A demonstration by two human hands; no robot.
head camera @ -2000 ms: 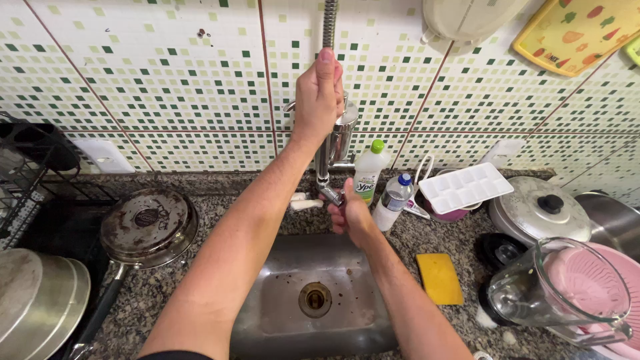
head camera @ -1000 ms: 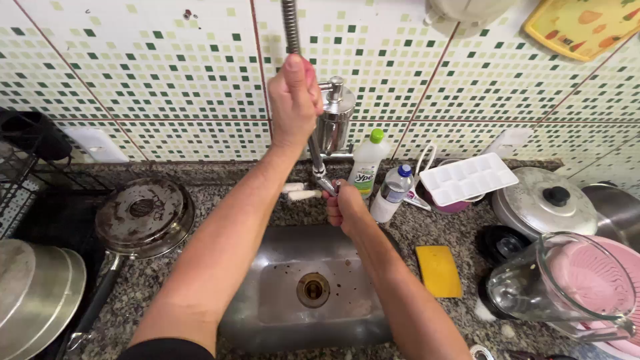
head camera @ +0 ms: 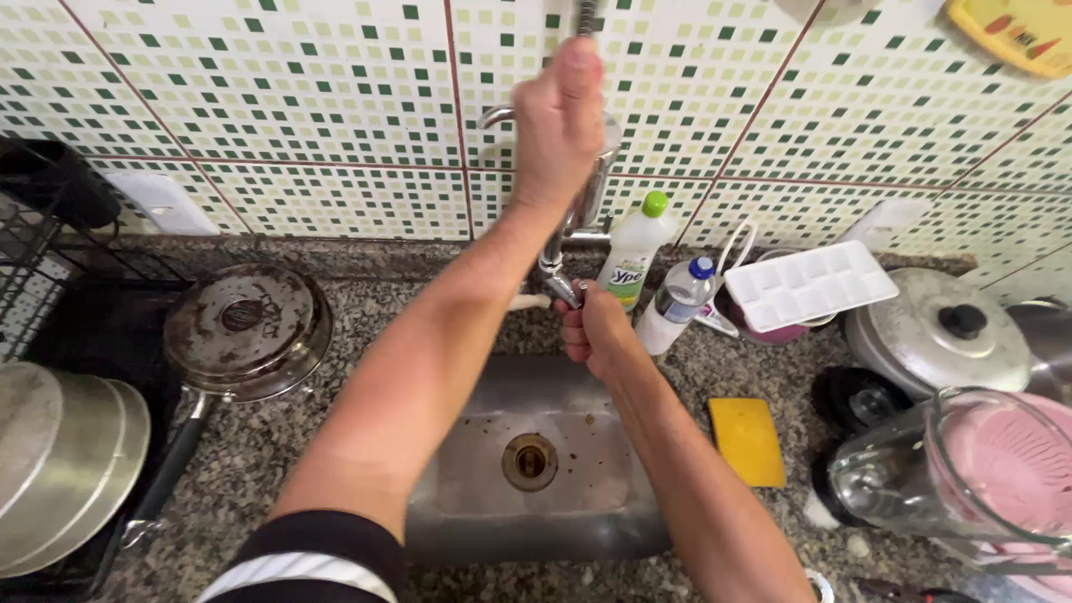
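My left hand (head camera: 559, 126) is wrapped around the upper part of a chrome spring-neck kitchen faucet (head camera: 553, 253), in front of the tiled wall. Lower down, the fingers of my right hand (head camera: 593, 328) close on the faucet's spray head (head camera: 564, 290), behind the sink. Beneath my forearms lies the stainless steel sink (head camera: 536, 536), with small crumbs around its drain (head camera: 529, 461). Just right of my right hand stand a dish soap bottle (head camera: 636, 251) with a green cap and a clear bottle (head camera: 675, 306) with a blue cap.
Left on the granite counter are an upturned frying pan (head camera: 243, 322) and metal pots (head camera: 67, 469). To the right are a yellow sponge cloth (head camera: 747, 441), a white ice cube tray (head camera: 811, 286), a lidded aluminum pot (head camera: 942, 327), a glass blender jar (head camera: 888, 477) and a pink colander (head camera: 1013, 452).
Both hands keep their hold on the faucet. My left hand and the upper faucet have shifted right relative to the wall since one second ago.
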